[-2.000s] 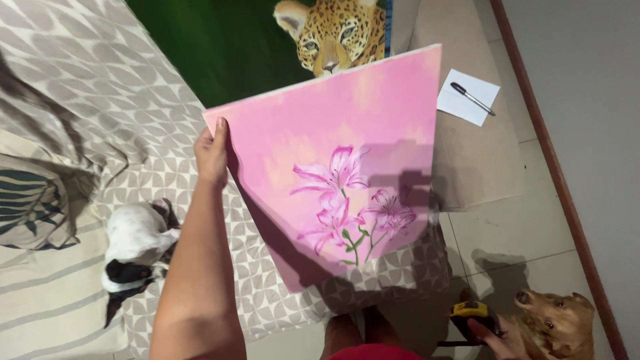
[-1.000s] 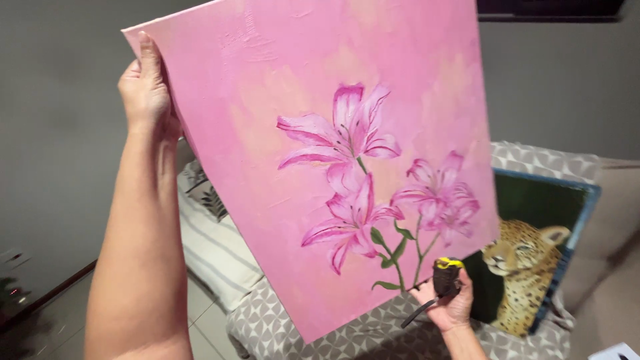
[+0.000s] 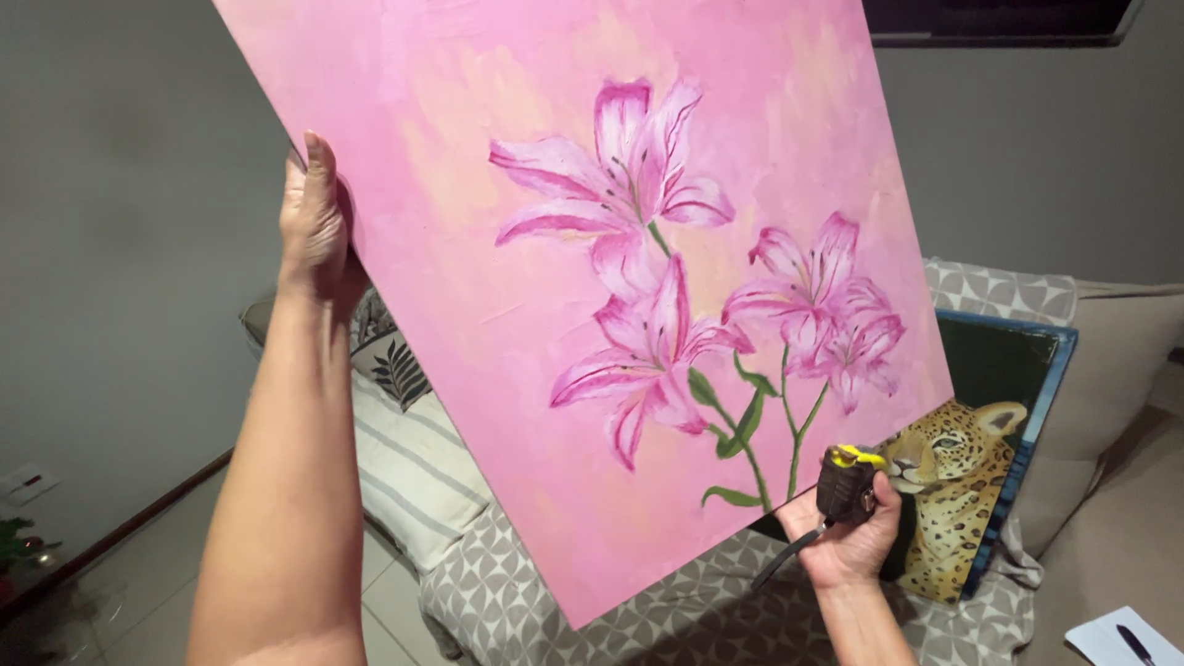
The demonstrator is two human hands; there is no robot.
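A canvas painting of pink lilies (image 3: 518, 305) is held up, tilted, across the middle of the view. My left hand (image 3: 316, 217) grips its left edge, the thumb on the front and the fingers hidden behind. At the lower right edge, my right hand (image 3: 846, 536) holds a black and yellow tape measure (image 3: 846, 486) with a dark strap, and its fingers reach behind the canvas's bottom edge. Partly covered by the lily canvas, a leopard painting (image 3: 962, 462) with a blue edge leans behind it at the right.
Below lies a sofa with a grey patterned cover (image 3: 490, 583). A striped cushion (image 3: 416, 462) and a leaf-print cushion (image 3: 393, 365) are at left. White paper (image 3: 1110, 638) with a black pen (image 3: 1133, 645) rests at lower right. A grey wall (image 3: 120, 185) stands behind.
The lily canvas has been raised from low over the sofa to in front of the wall. My right hand has come to its bottom edge with the tape measure. The view has tilted up.
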